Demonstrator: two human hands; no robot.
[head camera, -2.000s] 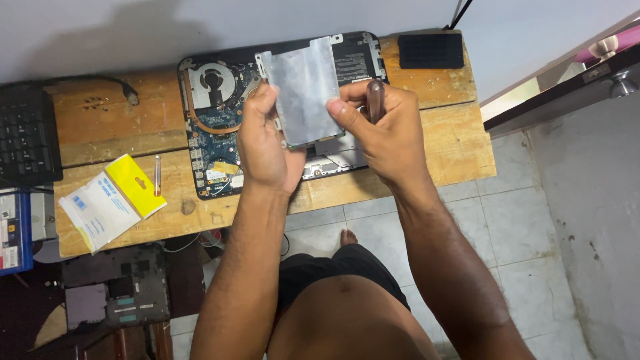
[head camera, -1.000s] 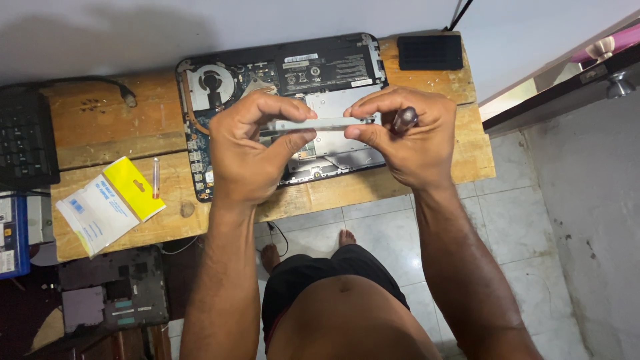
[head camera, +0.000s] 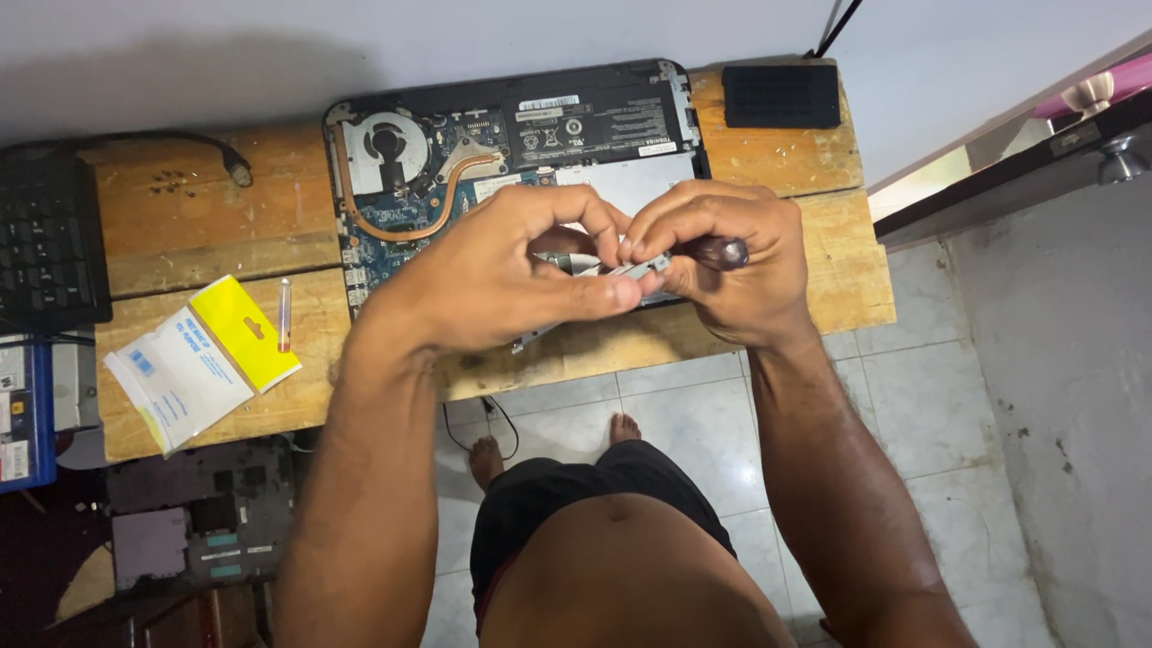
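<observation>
Both my hands meet over the lower part of an opened laptop base (head camera: 670, 81) on a wooden table. Between their fingertips is a thin metal bracket (head camera: 655, 264), seen nearly edge-on and mostly hidden by the fingers. My left hand (head camera: 513, 270) grips its left side with thumb and fingers. My right hand (head camera: 742, 247) pinches its right end and also keeps a screwdriver, whose dark handle (head camera: 727, 253) sticks out to the right. The laptop's battery (head camera: 589, 130), fan (head camera: 387, 153) and copper heat pipe (head camera: 450, 193) show behind the hands.
Left on the wooden table (head camera: 216, 225) are small screws (head camera: 173, 180), a cable plug (head camera: 238, 171), a yellow and white packet (head camera: 211, 360) and a small tube (head camera: 285, 315). A keyboard (head camera: 49, 238) lies at the far left, a black cover (head camera: 781, 96) at the back right.
The metal bracket has turned from its broad face to nearly edge-on. My hands have come closer together, and the bracket now sits lower and tilted between them.
</observation>
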